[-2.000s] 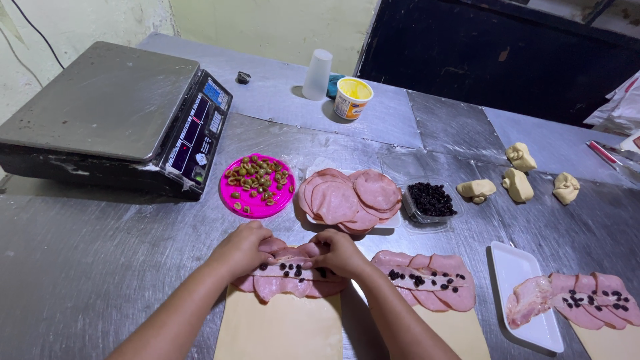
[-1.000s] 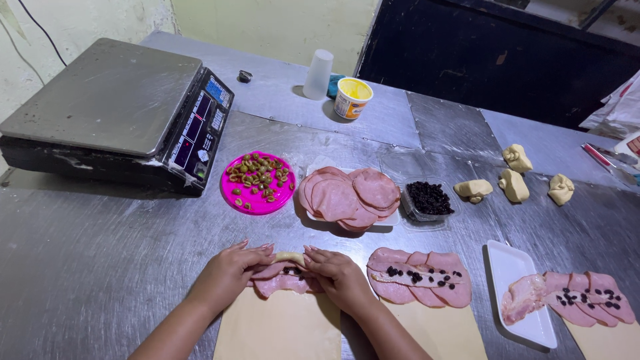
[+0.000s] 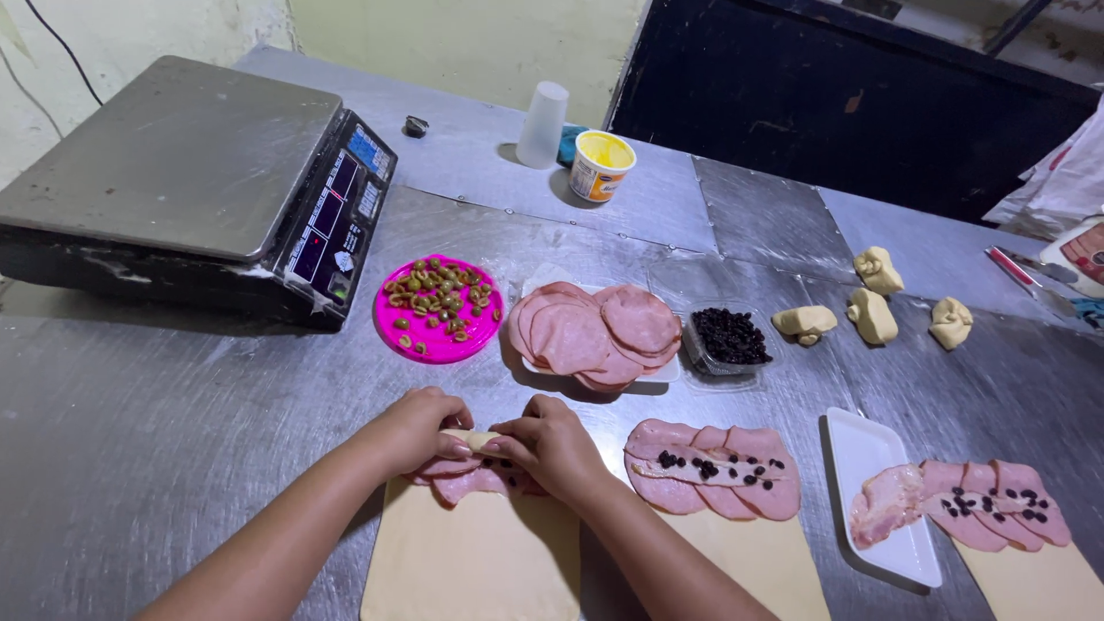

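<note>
My left hand [image 3: 423, 431] and my right hand [image 3: 548, 444] pinch the folded top edge of a dough sheet [image 3: 470, 561], thumbs side by side. Under my fingers, ham slices [image 3: 457, 487] with dark raisins lie on this sheet, partly hidden. To the right, a second dough sheet [image 3: 759, 565] carries overlapping ham slices [image 3: 647, 435], a pale strip and raisins. A third dough sheet [image 3: 1035, 578] at the far right is topped the same way, and a strip of bacon [image 3: 884, 504] stretches from it onto a white foam tray [image 3: 897, 552].
Beyond my hands are a pink plate [image 3: 388, 332] of sliced green olives, a tray of ham slices [image 3: 569, 336] and a plastic container of raisins [image 3: 729, 341]. Dough pieces [image 3: 871, 315] lie right. A scale [image 3: 172, 155], plastic cup [image 3: 543, 125] and margarine tub [image 3: 599, 168] stand farther back.
Both hands have folded the near sheet's far dough edge toward me, over part of the ham and raisins. Two seconds ago more of that filling showed between them.
</note>
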